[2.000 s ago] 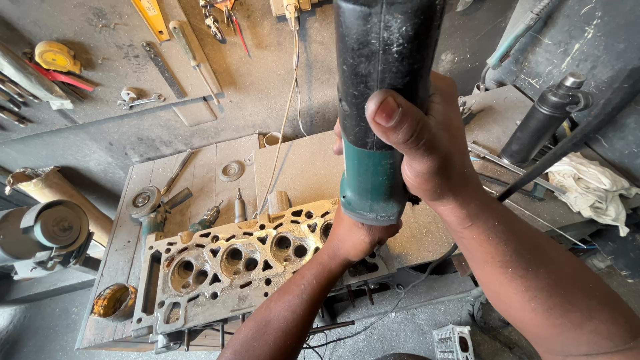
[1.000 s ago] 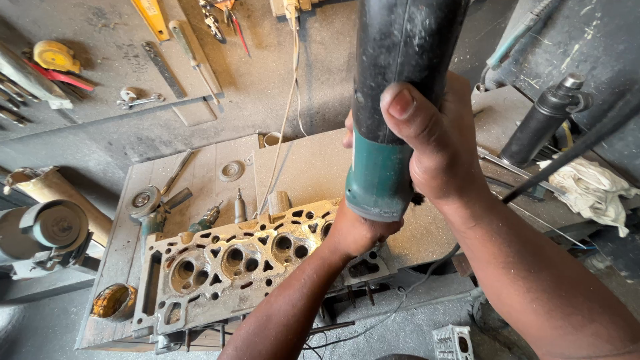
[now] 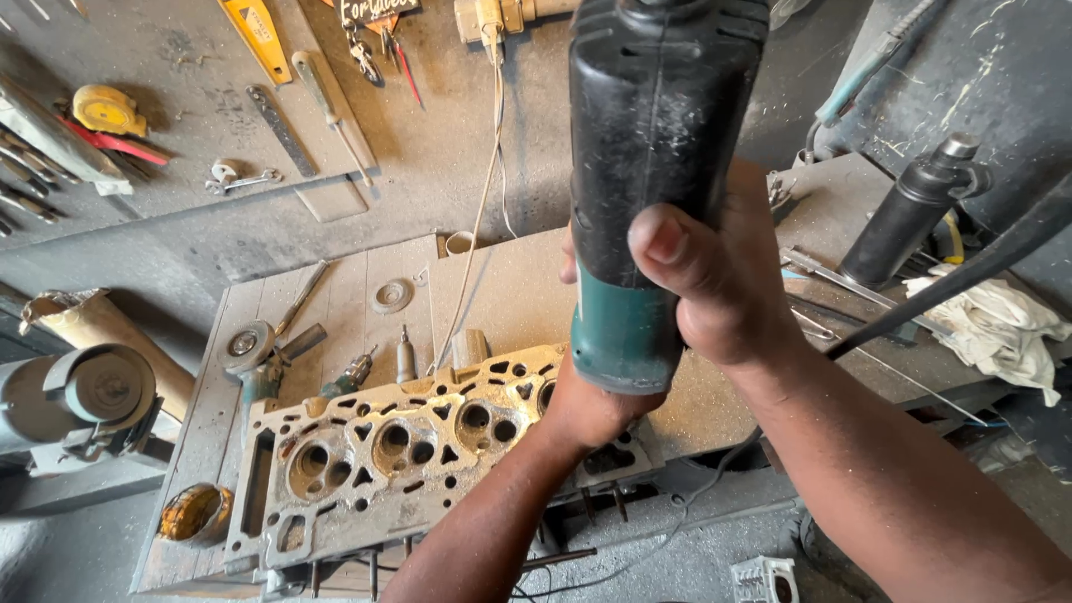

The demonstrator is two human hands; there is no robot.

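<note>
A green and black corded power tool, likely a grinder [image 3: 653,142], fills the upper middle of the view, its lower end over the cylinder head. My right hand [image 3: 712,268] wraps around its body, thumb across the front. Lower down, my left hand [image 3: 599,410] is mostly behind the tool's green end; its fingers are hidden, so its hold cannot be told. Under the tool lies a metal cylinder head [image 3: 402,502] with round combustion chambers facing up, its right part covered by the tool and my left hand. The tool's working tip is hidden.
An angle grinder [image 3: 260,377], a grinding disc [image 3: 393,296] and a small air tool [image 3: 405,356] lie behind the cylinder head. A bench grinder [image 3: 100,389] stands left. At right are a black bottle [image 3: 913,209], a white rag [image 3: 992,322] and a black cable [image 3: 963,276].
The power tool and my right hand moved slightly right between the two earlier frames. The cylinder head has stayed in place.
</note>
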